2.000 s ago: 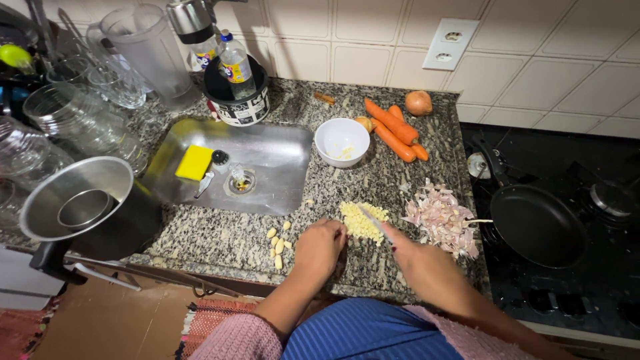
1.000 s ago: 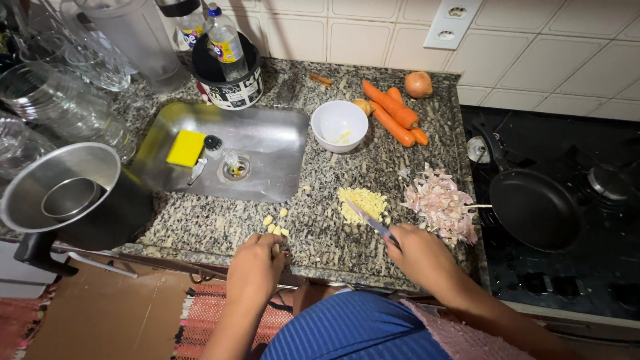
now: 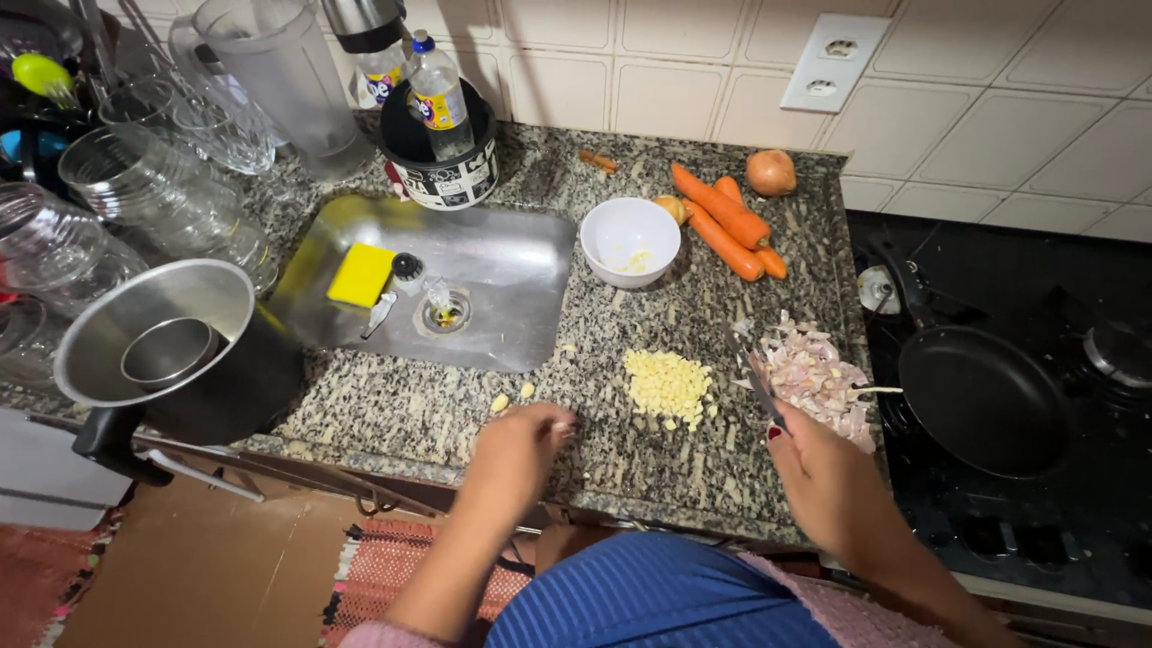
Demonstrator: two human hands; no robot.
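Observation:
My right hand (image 3: 828, 477) grips a kitchen knife (image 3: 763, 387), its blade pointing up and away beside a pile of garlic skins (image 3: 814, 373). Chopped garlic (image 3: 668, 387) lies in a heap on the granite counter between my hands. My left hand (image 3: 522, 450) is over the counter left of the heap, fingertips drawn together; whether something small is between them is hard to tell. Peeled garlic cloves (image 3: 500, 402) lie just beyond its knuckles. A white bowl (image 3: 630, 241) with a few garlic bits inside stands behind the heap.
Carrots (image 3: 720, 225) and an onion (image 3: 770, 173) lie at the back. To the left are a steel sink (image 3: 522, 270) with a yellow sponge (image 3: 362, 274), a large pot (image 3: 261, 378) and glass jars (image 3: 135, 180). A black frying pan (image 3: 985, 400) rests on the stove at right.
The knife has moved right, from the chopped garlic to beside the skins. My left hand was at the cloves one second ago and is now nearer the heap. Fewer loose cloves show.

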